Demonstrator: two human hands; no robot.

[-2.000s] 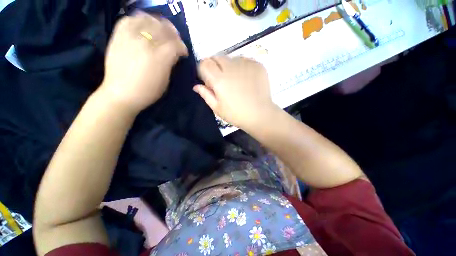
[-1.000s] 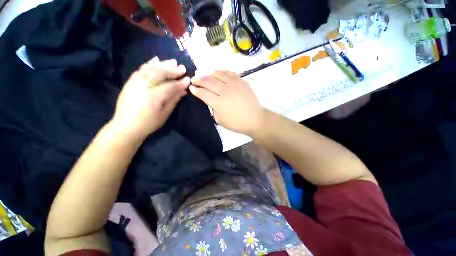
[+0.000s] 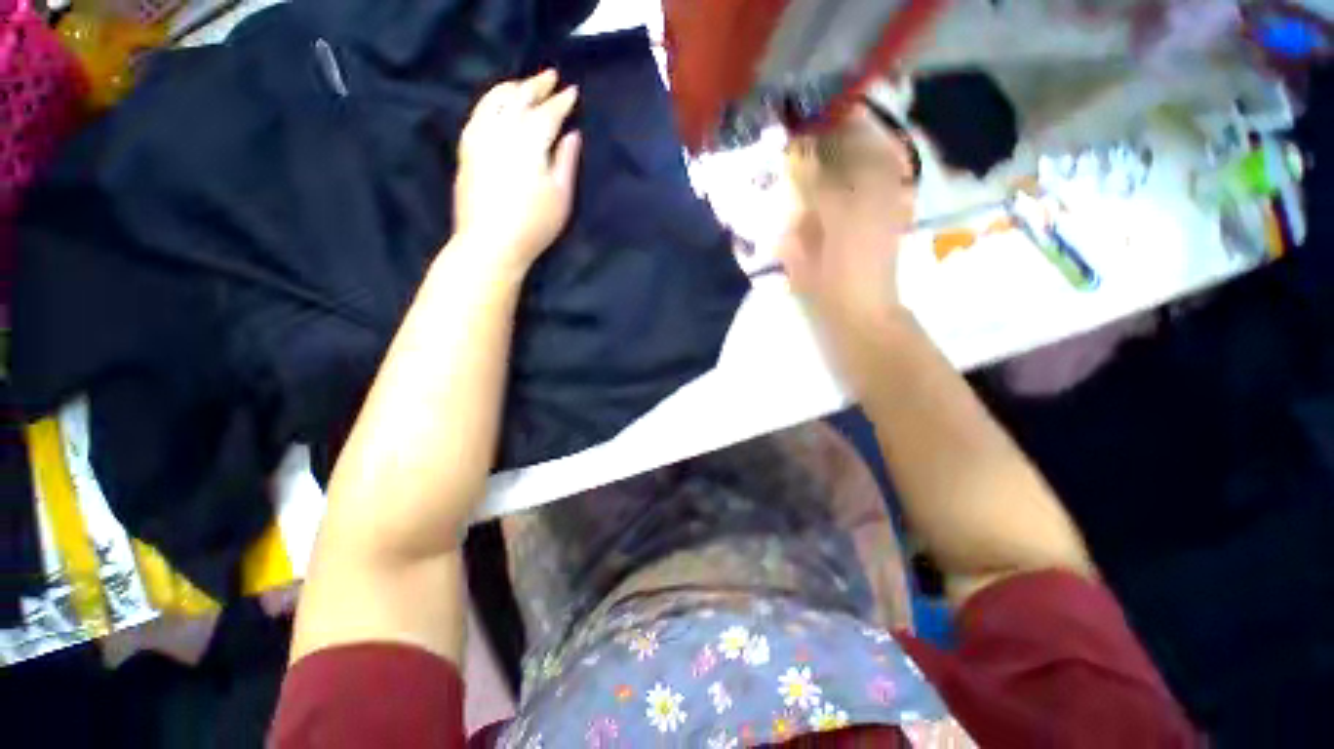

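A large dark garment [image 3: 278, 249] lies spread on the white table from the left to the middle. My left hand [image 3: 515, 168] lies on top of it, with thumb and fingers apart, not visibly gripping cloth. My right hand [image 3: 852, 198] is blurred, to the right of the cloth and just beside the red machine head [image 3: 724, 66]. A black loop of the shears [image 3: 895, 129] shows at its fingers; whether it grips them cannot be told. The needle area is blurred and mostly hidden.
A black cloth bundle [image 3: 963, 120] lies behind my right hand. A green and blue pair of slim sticks [image 3: 1056, 246] lies on the table's right. A greenish bottle [image 3: 1251, 173] stands far right. A pink basket [image 3: 41, 110] is far left. Yellow tape [image 3: 66, 505] marks the table's left front.
My hands have moved apart. The right has gone right, to the shears; the left lies further up on the cloth. The garment is now spread flatter, and the view has shifted left.
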